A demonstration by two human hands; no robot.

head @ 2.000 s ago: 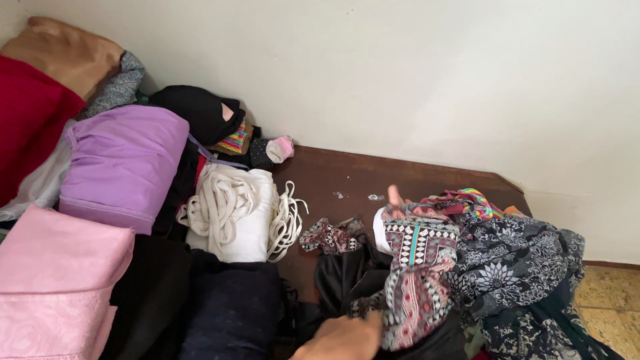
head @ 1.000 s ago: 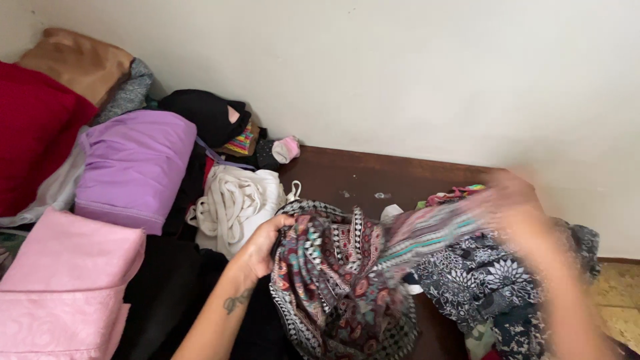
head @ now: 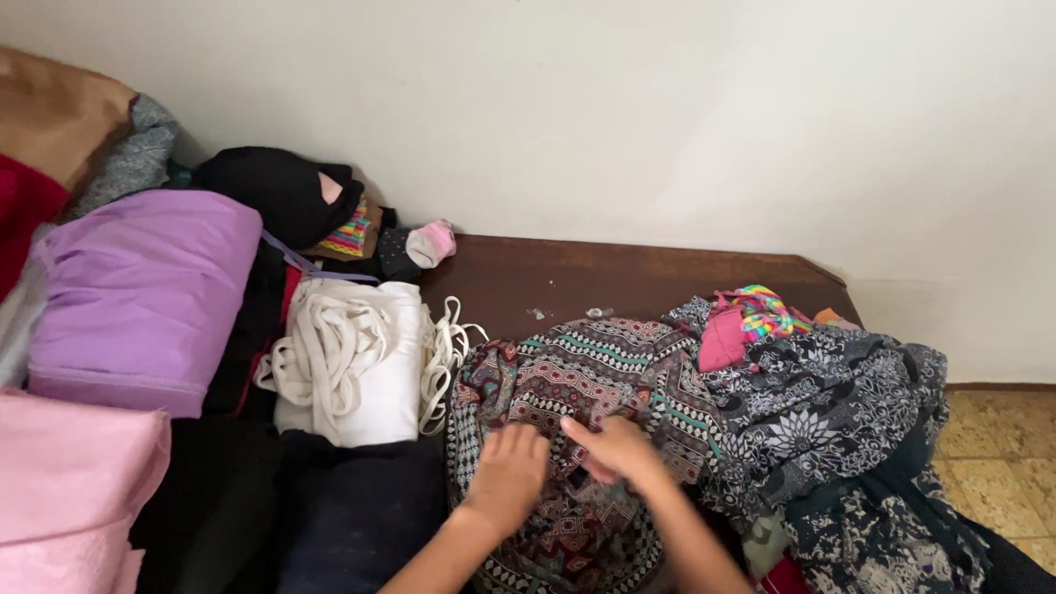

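Note:
A patterned garment [head: 569, 371] in dark red, black, white and teal lies loosely spread on the dark wooden surface. On its left middle part rests my left hand [head: 511, 466], palm down, its fingertips at the cloth; whether they pinch it cannot be told. My right hand [head: 615, 450] is close beside it over the same garment, thumb towards the left hand and fingers curled, slightly blurred. Right of the garment lies a black-and-white floral cloth [head: 800, 429], with a pink piece [head: 723, 338] and a multicoloured knitted piece [head: 767, 312] at its upper left.
A white folded cloth with cream cords [head: 396, 355] lies left of the garment. Further left are a purple folded cloth [head: 148, 297], a pink folded cloth [head: 74, 487] and dark folded cloths [head: 359, 511]. A pink-and-white sock [head: 431, 243] lies by the wall [head: 577, 124].
The patterned garment, bunched and partly raised between my hands a second ago, now lies spread out. My right hand has come in from the right, beside my left.

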